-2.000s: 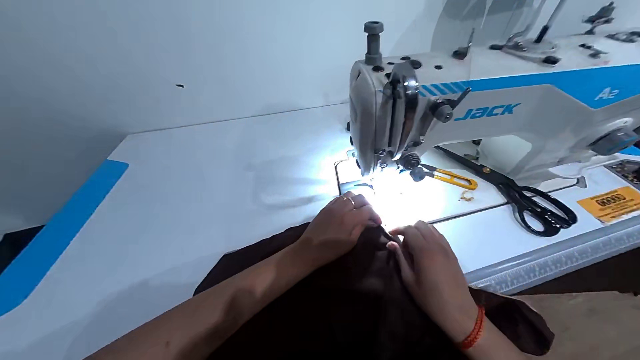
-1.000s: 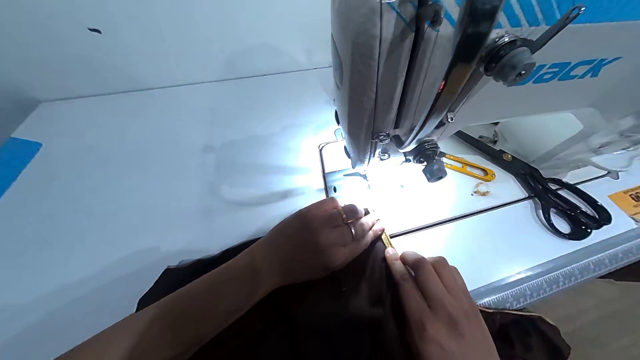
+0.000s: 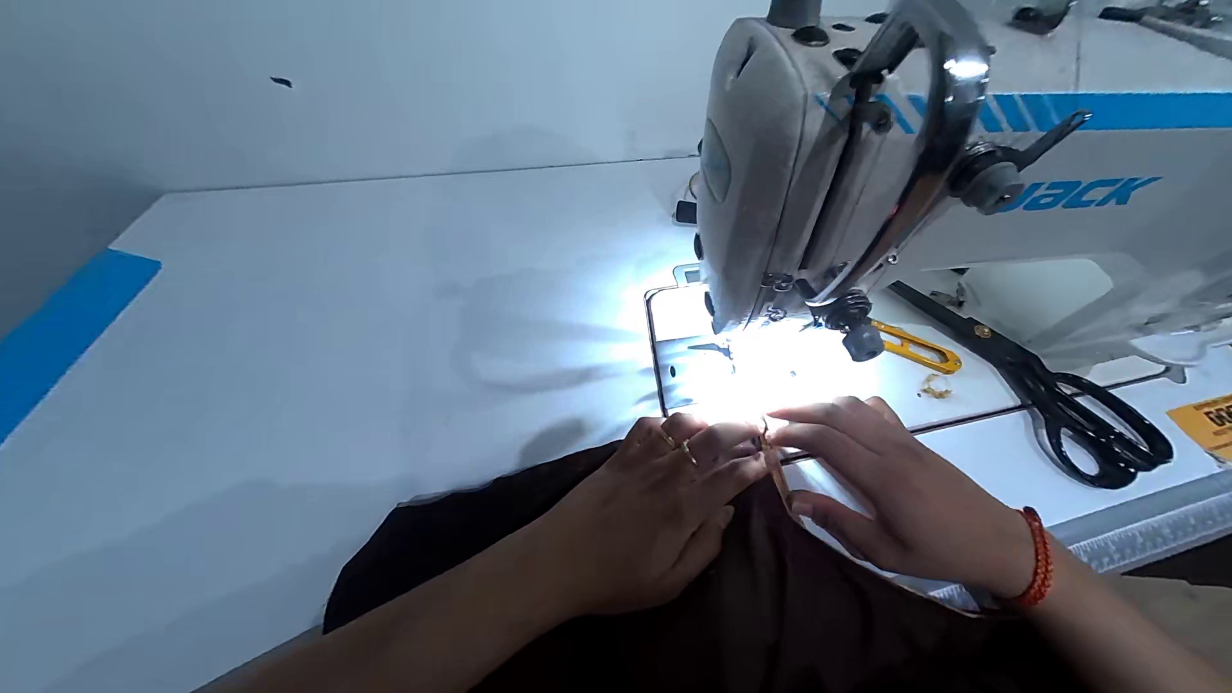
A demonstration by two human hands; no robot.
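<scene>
Dark brown fabric (image 3: pixel 674 626) hangs over the table's front edge and reaches up toward the lit needle area of a Jack sewing machine (image 3: pixel 760 183). My left hand (image 3: pixel 664 510), with rings on it, lies on the fabric, its fingertips pinching the edge just in front of the needle plate (image 3: pixel 683 371). My right hand (image 3: pixel 895 491), a red beaded bracelet at its wrist, has its index and middle fingertips at the fabric's narrow light-edged seam (image 3: pixel 778 476); its thumb rests lower along that edge. Glare hides the needle and presser foot.
Black-handled fabric scissors (image 3: pixel 1049 390) lie right of the needle area, beside a yellow-handled thread snipper (image 3: pixel 919 348) and a bit of thread (image 3: pixel 934 387). A ruler strip (image 3: pixel 1155 529) runs along the table's front edge. A wall stands behind the white tabletop (image 3: pixel 337 366).
My right hand's fingers have spread, with the thumb now lower along the fabric edge. The left hand stays on the fabric by the needle area. The view has shifted.
</scene>
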